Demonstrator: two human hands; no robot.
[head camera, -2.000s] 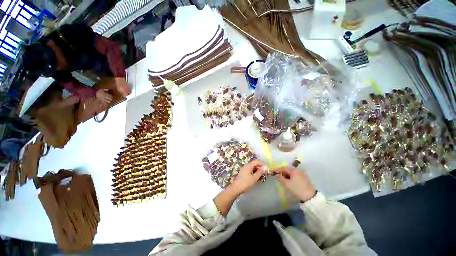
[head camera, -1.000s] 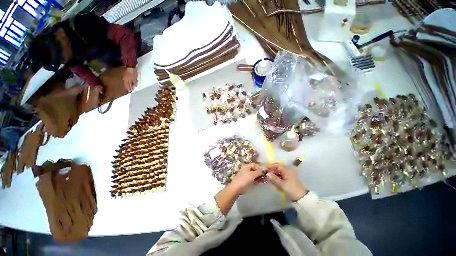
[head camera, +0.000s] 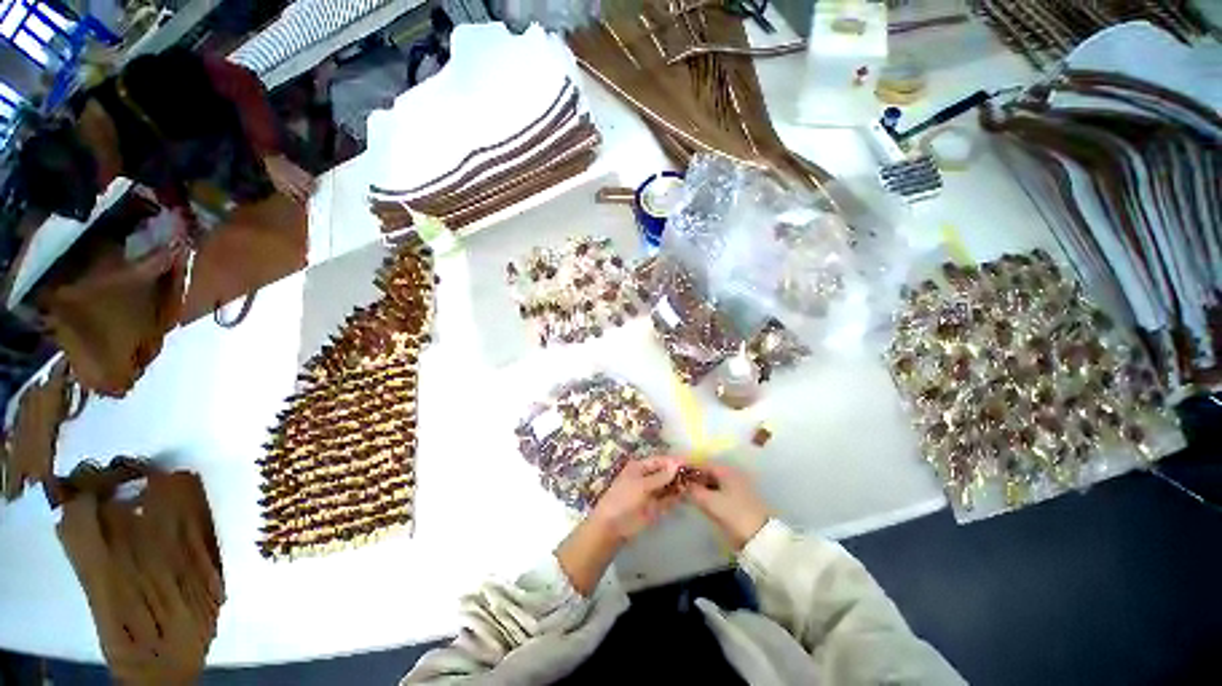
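Note:
My left hand (head camera: 638, 496) and my right hand (head camera: 726, 501) meet at the table's front edge, fingertips together around a small dark brown fitting (head camera: 686, 477), partly hidden by the fingers. A heap of brown-and-gold fittings (head camera: 586, 426) lies beside and behind my left hand. One small brown piece (head camera: 761, 434) lies alone beyond my right hand. A yellow tape strip (head camera: 689, 407) runs on the grey board behind my fingers. A small glue bottle (head camera: 737, 379) stands behind them.
Fittings stand in tight rows (head camera: 346, 449) at left; more lie at right (head camera: 1025, 375) and behind (head camera: 576, 291). A clear plastic bag (head camera: 797, 255), blue-white roll (head camera: 659, 198), layered panels (head camera: 489, 141), straps (head camera: 697, 81) and brown bag panels (head camera: 148, 563) surround them. A person works at far left.
My hands have come closer together around the small fitting. The view has shifted a little. The other person's arms have moved over the brown panel.

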